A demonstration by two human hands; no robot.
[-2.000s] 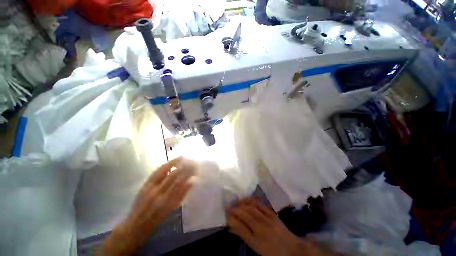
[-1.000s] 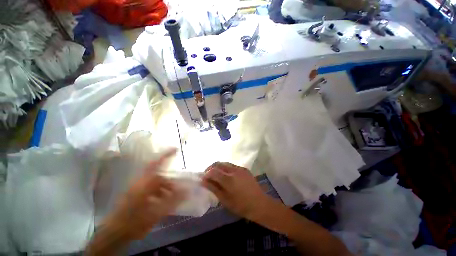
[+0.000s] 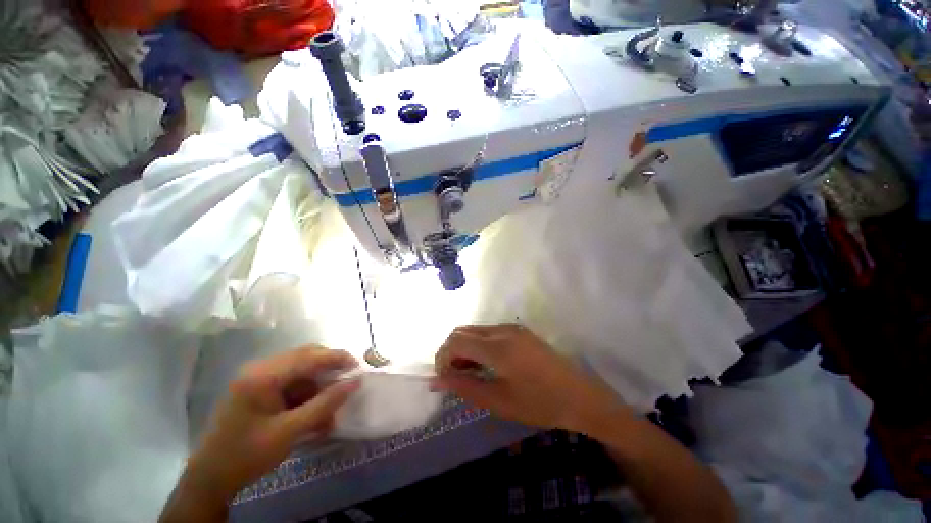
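Note:
A small white cut piece point(image 3: 388, 402) is stretched between my two hands, just in front of the bright light under the machine head. My left hand point(image 3: 274, 407) pinches its left end between thumb and fingers. My right hand point(image 3: 510, 376) grips its right end, fingers curled. The white garment panel point(image 3: 623, 296) spreads under and right of the sewing machine head point(image 3: 480, 123). The presser foot area is washed out by glare. A dark knob point(image 3: 449, 268) hangs above it.
A stack of white cut pieces point(image 3: 92, 409) lies at the left table edge. Rumpled sewn work point(image 3: 204, 225) sits left of the head. A ruler strip point(image 3: 408, 441) runs along the front edge. A parts tray point(image 3: 761, 257) is right of the machine. Red and white bundles lie behind.
Both hands have drawn back from the earlier place near the needle, and the small piece is now held between them. A dark slit and a round metal spot in the bed show more clearly.

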